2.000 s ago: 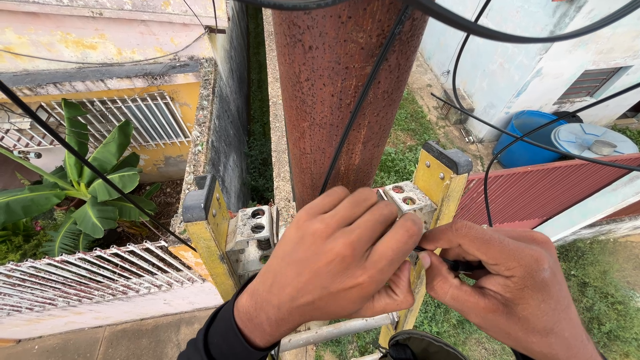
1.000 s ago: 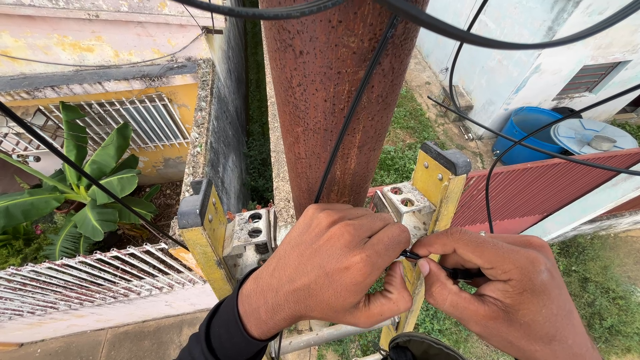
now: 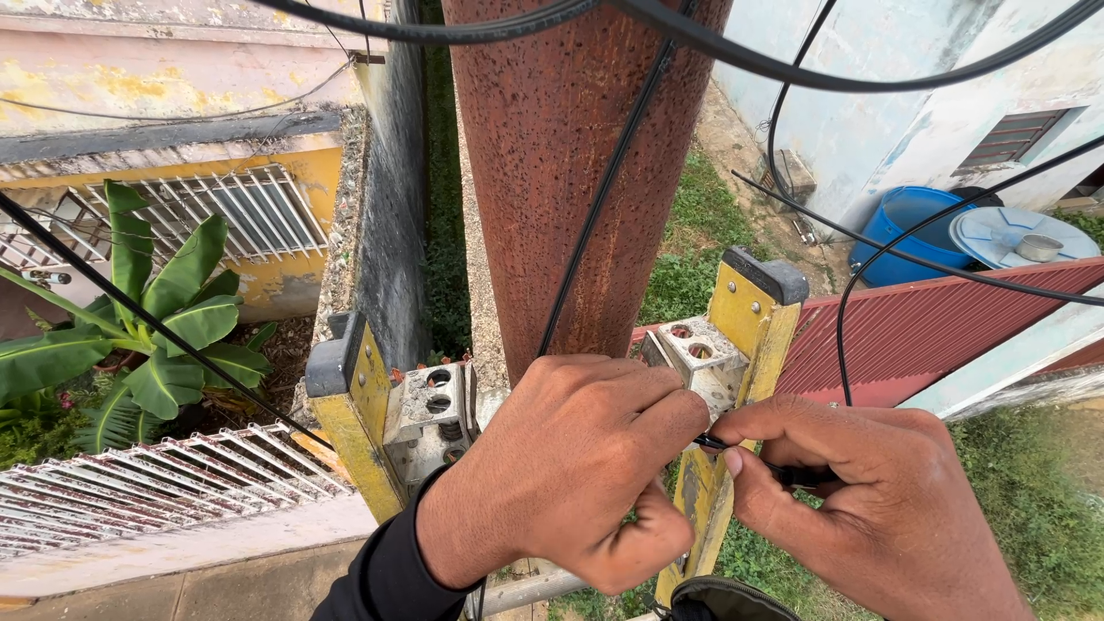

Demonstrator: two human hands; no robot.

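Observation:
My left hand [image 3: 573, 466], in a black sleeve, is closed around a thin black cable in front of the ladder's top. Thumb and forefinger of my right hand [image 3: 849, 492] pinch the same black cable [image 3: 711, 442] just to the right, where a short piece shows between the hands. Another dark piece lies under the curled right fingers; its kind cannot be told. Behind the hands stand the yellow ladder rails, left [image 3: 358, 414] and right [image 3: 750, 319], with black end caps and metal brackets. A black cable [image 3: 604, 194] runs down the rusty metal pole [image 3: 552, 129] to behind my left hand.
Thick black cables [image 3: 802, 78] loop across the top, and others hang at right. Far below lie a white barred fence [image 3: 172, 483], a banana plant [image 3: 172, 310], a blue barrel [image 3: 914, 237] and a red corrugated panel [image 3: 914, 332]. A dark open pouch [image 3: 729, 599] sits at the bottom edge.
Both hands stay close together at the cable, with only small shifts of the fingers. A short piece of cable shows between them now and one second ago.

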